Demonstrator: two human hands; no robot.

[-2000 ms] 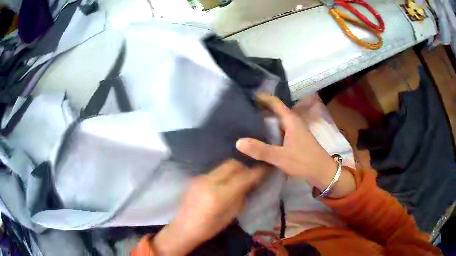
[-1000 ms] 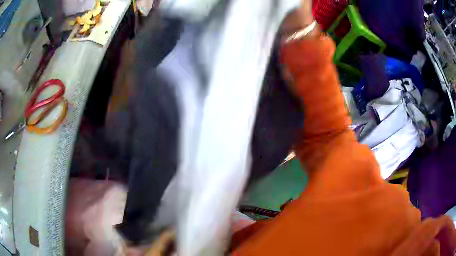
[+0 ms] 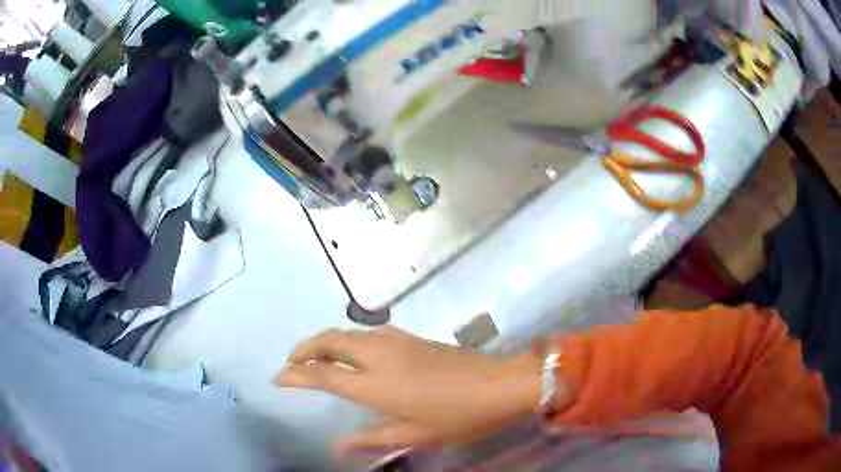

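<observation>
My right hand (image 3: 420, 383) reaches in from the right over the front of the white table, fingers apart and pointing left, with nothing held. It is slightly blurred. My left hand is out of the picture. A pale grey-blue cloth (image 3: 111, 406) lies at the lower left, left of my right hand and not touched by its visible fingers. The white sewing machine (image 3: 369, 83) stands beyond the hand. Its presser foot area (image 3: 396, 198) has no cloth under it.
Scissors (image 3: 653, 157) with red and orange loops lie on the machine bed. A heap of grey, white and dark purple pieces (image 3: 157, 240) lies left of the machine. Small yellow items (image 3: 754, 60) sit at the far right table corner. Dark cloth (image 3: 821, 240) hangs below the right edge.
The view has swung back to the machine. The pale and dark cloth held up in front of me is gone from there. My right hand is now low over the table, empty.
</observation>
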